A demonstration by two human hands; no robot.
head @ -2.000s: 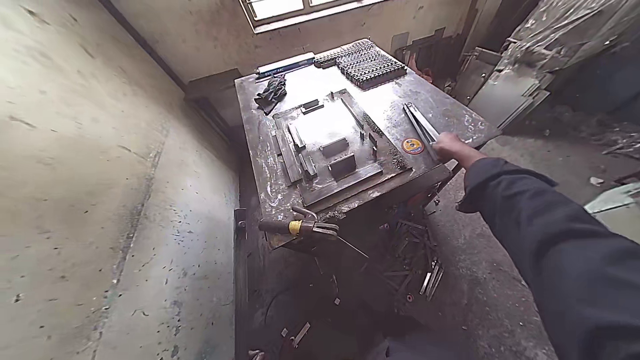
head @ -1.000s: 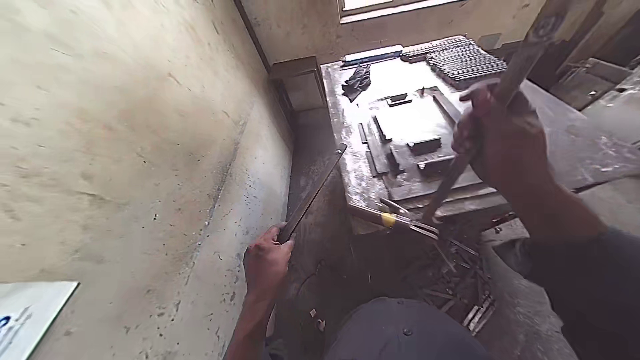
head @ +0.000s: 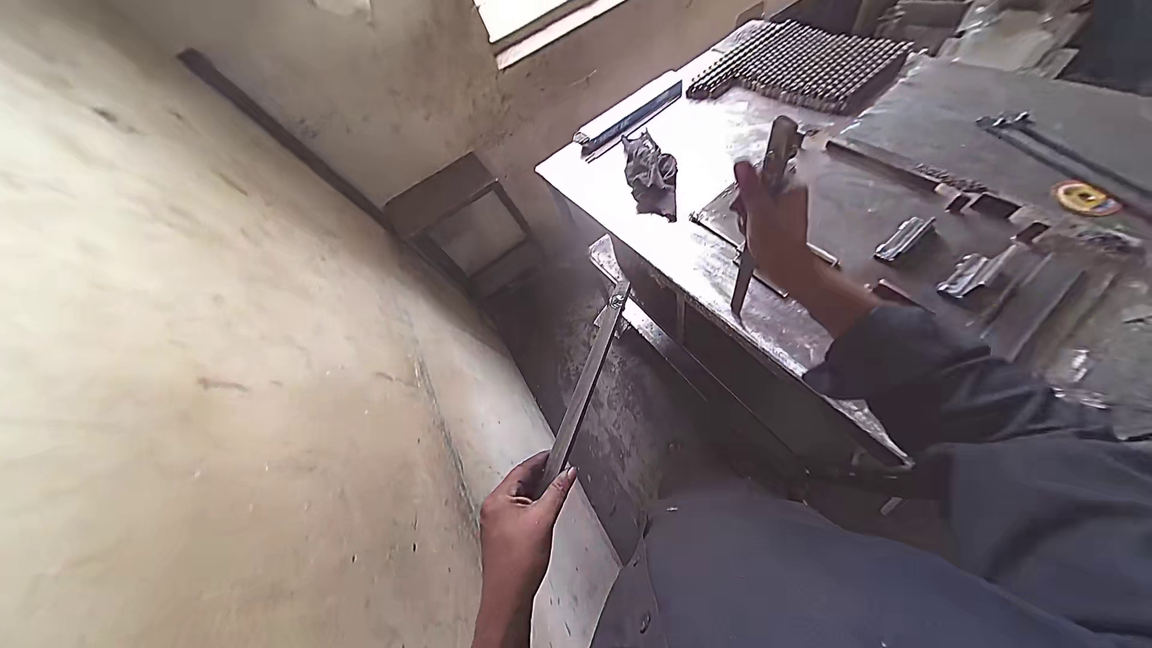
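Note:
My left hand (head: pixel 526 522) holds one end of a narrow flat metal bar (head: pixel 585 387), which slants up and right beside the table. A small round feature shows near the bar's far end. My right hand (head: pixel 776 225) is closed around another dark metal bar (head: pixel 781 148), held upright over the near left part of the metal-topped table (head: pixel 666 256). Beyond that hand, a crumpled dark glove or cloth (head: pixel 650 171) lies on the tabletop. Short metal channel pieces (head: pixel 906 239) rest on the plate to the right of my right hand.
Stacked ribbed metal pieces (head: pixel 801 63) lie at the table's back, near a long blue-and-white box (head: pixel 630 115). A yellow-and-red disc (head: pixel 1087 198) and thin rods (head: pixel 1071 162) are at right. The wall (head: pixel 270 360) runs close on my left, with a dark frame (head: pixel 468 225) against it.
Two seconds ago my right hand was at bars on the table's right side; now it holds one over the left side. My left hand has come into view with a bar. The view has swung considerably.

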